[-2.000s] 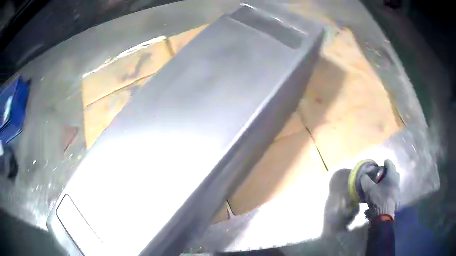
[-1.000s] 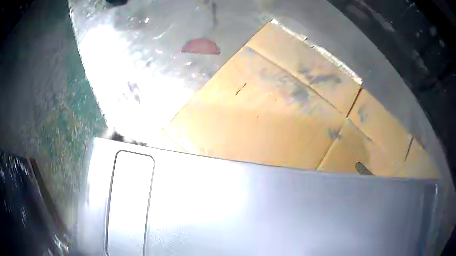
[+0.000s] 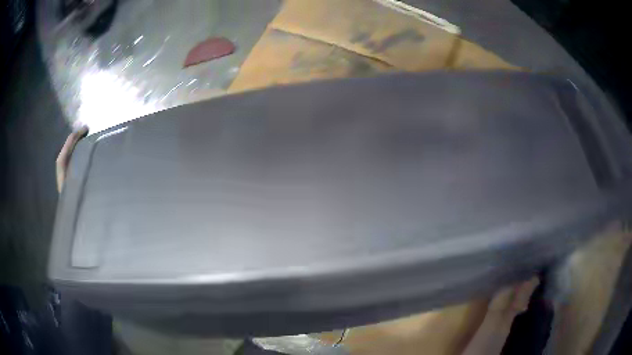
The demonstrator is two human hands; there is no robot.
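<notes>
A large grey metal cover (image 3: 332, 173) spans the view, its broad plain face up and a narrow long side towards me. A rounded rectangular outline shows near its left end. My left hand (image 3: 67, 156) is bare and grips the cover's left end; only part of it shows around the edge. At the lower right, a blurred skin-toned shape, seemingly my right hand (image 3: 516, 298), is at the cover's lower edge. Most of it is hidden or unclear, so its grip cannot be told. No sander is visible.
Creased tan cardboard (image 3: 326, 38) with grey smudges lies behind the cover, and more tan surface shows below it. A reddish-brown half-circle (image 3: 209, 52) lies on the metal-topped table (image 3: 156, 76) at the upper left. A dark blurred thing is at the top left.
The cover appears higher and slightly slanted in view, with its near long side now showing. My left hand has appeared at its left end. The gloved hand and sander seen earliest are out of view.
</notes>
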